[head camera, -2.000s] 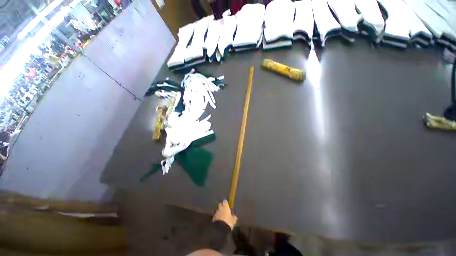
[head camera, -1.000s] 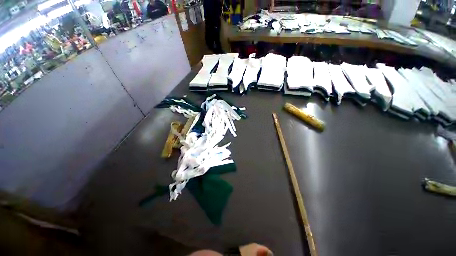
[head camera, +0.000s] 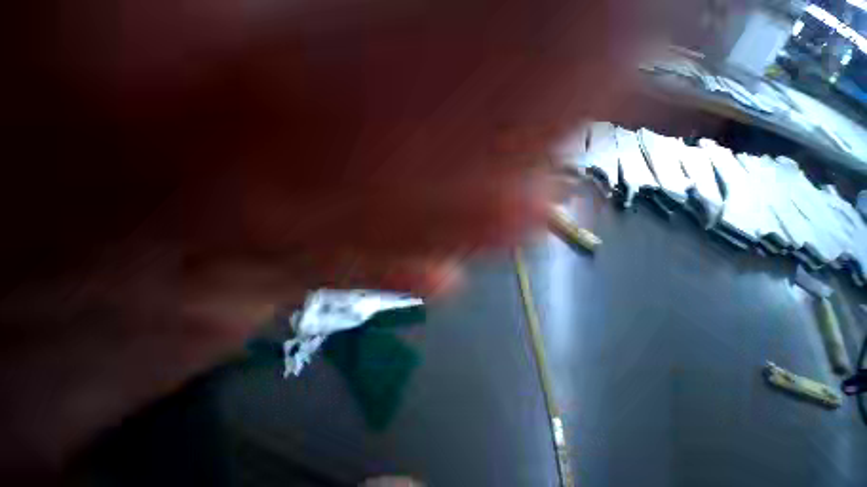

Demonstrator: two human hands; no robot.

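My left hand (head camera: pixel 380 162) is a large dark red blur very close to the camera, reaching in from the left over the upper left of the picture. Its finger shape and anything in it cannot be made out. My right hand is not in view. A long thin yardstick (head camera: pixel 535 333) lies on the grey table (head camera: pixel 656 380), running off the bottom edge, with a pale patch near its lower end. White fabric strips (head camera: pixel 337 314) lie over dark green scraps (head camera: pixel 380 366), partly hidden behind my hand.
A row of cut-piece stacks (head camera: pixel 732 190) with white tops lies along the table's far side. A short yellow bar (head camera: pixel 575 231) lies by the yardstick's far end; two more bars (head camera: pixel 803 385) lie at the right near a black cable (head camera: pixel 856 382). Another table (head camera: pixel 751 100) stands behind.
A hand was at the yardstick's near end two seconds ago and low at the bottom edge one second ago. Now my blurred left hand fills the upper left. The view has turned right.
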